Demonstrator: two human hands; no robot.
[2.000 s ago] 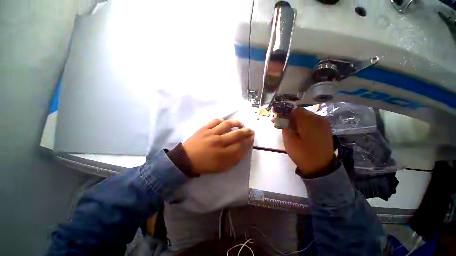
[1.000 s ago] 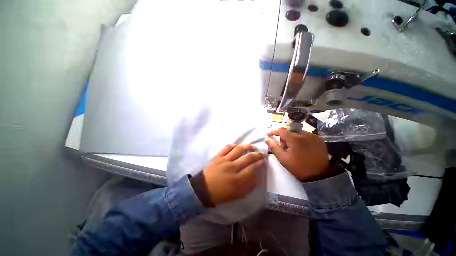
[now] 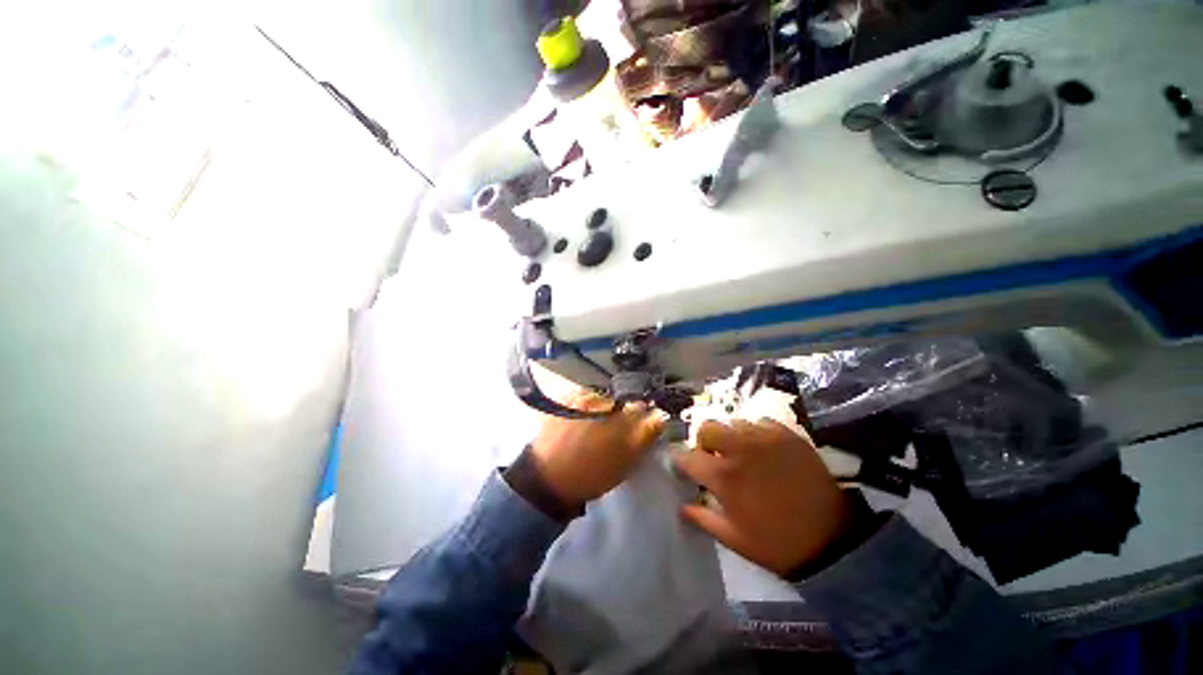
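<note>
The light grey fabric piece hangs from the needle area over the table's front edge. My left hand is at its upper end, just below the thread guard, with the fingertips close to the presser foot area. My right hand is to the right of the fabric's upper end, thumb and fingers at its edge. The fingers of both hands pinch the fabric near the foot. The white sewing machine with a blue stripe stands above both hands. The needle is hidden.
The large grey panel lies left of the needle. A clear plastic bag and black trim pieces lie under the arm at right. A yellow-green topped cone and brown mottled fabric are behind the machine.
The view has shifted, showing more of the machine top. My left hand has moved up to the foot, nearer my right hand. The fabric is now bunched between them and hangs lower.
</note>
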